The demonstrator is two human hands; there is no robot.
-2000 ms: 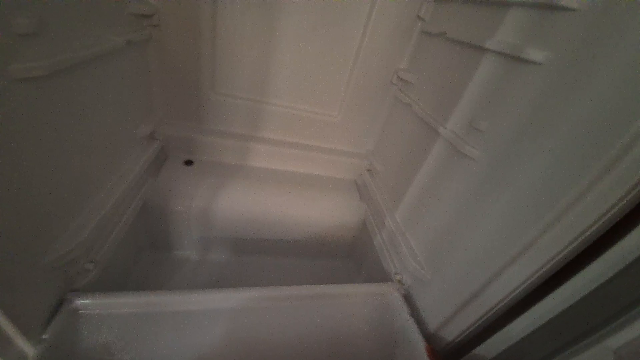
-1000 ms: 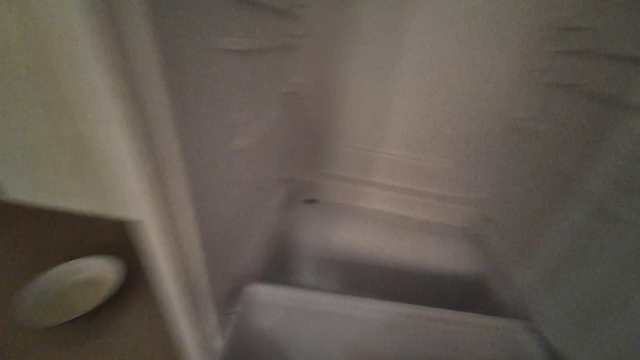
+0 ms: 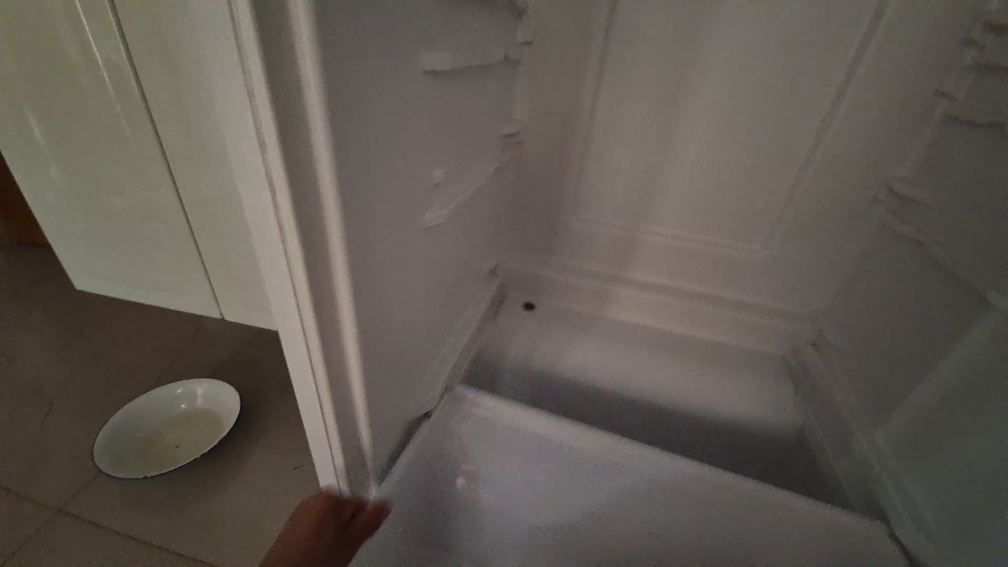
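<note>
At the bottom of the head view, my left hand (image 3: pixel 327 526) is at the lower end of the white refrigerator's front left edge (image 3: pixel 311 315), its fingers curled beside the front left corner of a translucent drawer (image 3: pixel 598 488). Blur and the frame's lower edge hide whether the fingers grip the edge or the drawer. The drawer sits at the bottom of the refrigerator compartment, its near part cut off by the frame. Behind it is a raised white step (image 3: pixel 654 346) with a small dark drain hole (image 3: pixel 529 305). My right hand is out of view.
A white enamel basin (image 3: pixel 169 433) with a dark blue rim and some residue lies on the tiled floor (image 3: pixel 47 394) at the left. Pale cabinet panels (image 3: pixel 102 150) stand above the floor behind it. Moulded shelf rails (image 3: pixel 465 193) stick out from the refrigerator's side walls.
The view has swung left, bringing the basin and cabinet panels in. My left hand has come into view at the bottom, by the drawer's corner.
</note>
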